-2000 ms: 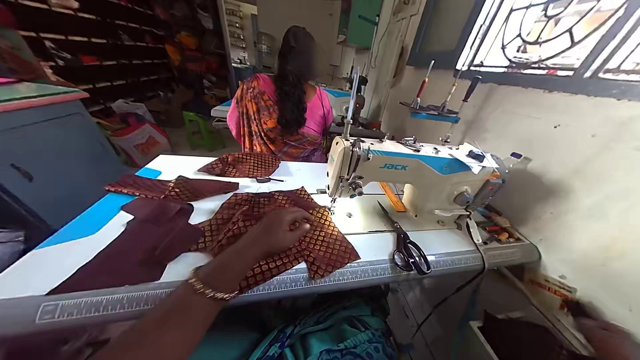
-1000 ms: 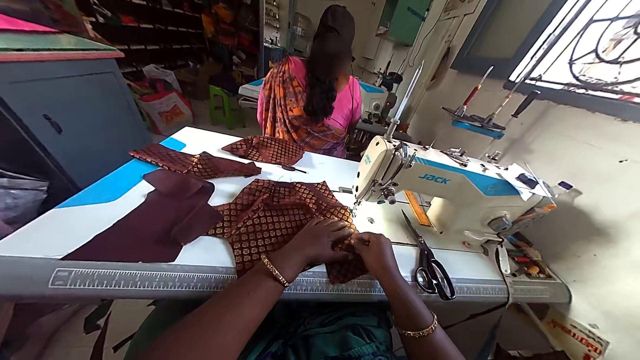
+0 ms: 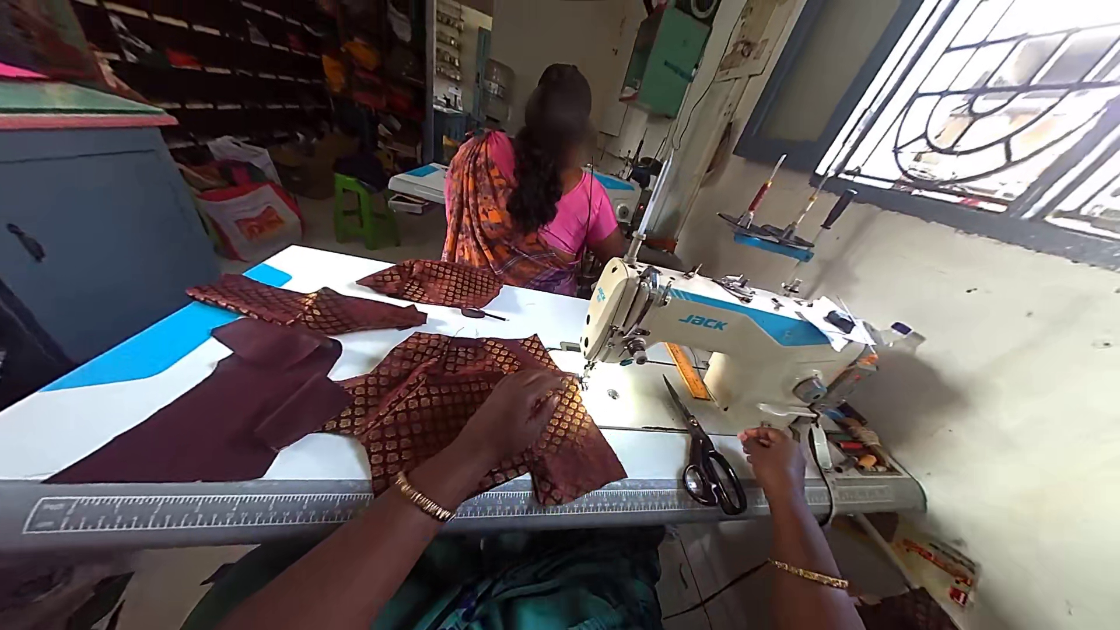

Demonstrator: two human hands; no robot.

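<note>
Maroon fabric with a gold pattern (image 3: pixel 429 394) lies on the white sewing table, its right part beside the needle area of a Jack sewing machine (image 3: pixel 744 319). My left hand (image 3: pixel 525 411) rests on this fabric with curled fingers; whether it pinches the cloth cannot be told. To the right of black-handled scissors (image 3: pixel 713 472), my right hand (image 3: pixel 773 451) hovers over the table's front edge, fingers curled; nothing shows clearly in it. Plain maroon cloth (image 3: pixel 210 411) and two more patterned pieces (image 3: pixel 306 306) (image 3: pixel 437 282) lie at the left and back.
A ruler strip (image 3: pixel 262 512) runs along the table's front edge. An orange ruler (image 3: pixel 688 372) lies under the machine arm. A small dark tool (image 3: pixel 477 313) is near the back pieces. Behind the table sits a person (image 3: pixel 534 192). Spools and small items (image 3: pixel 862 451) lie at the right end.
My right hand has moved right, off the patterned fabric where it was beside my left hand one second ago. My left hand remains on that fabric.
</note>
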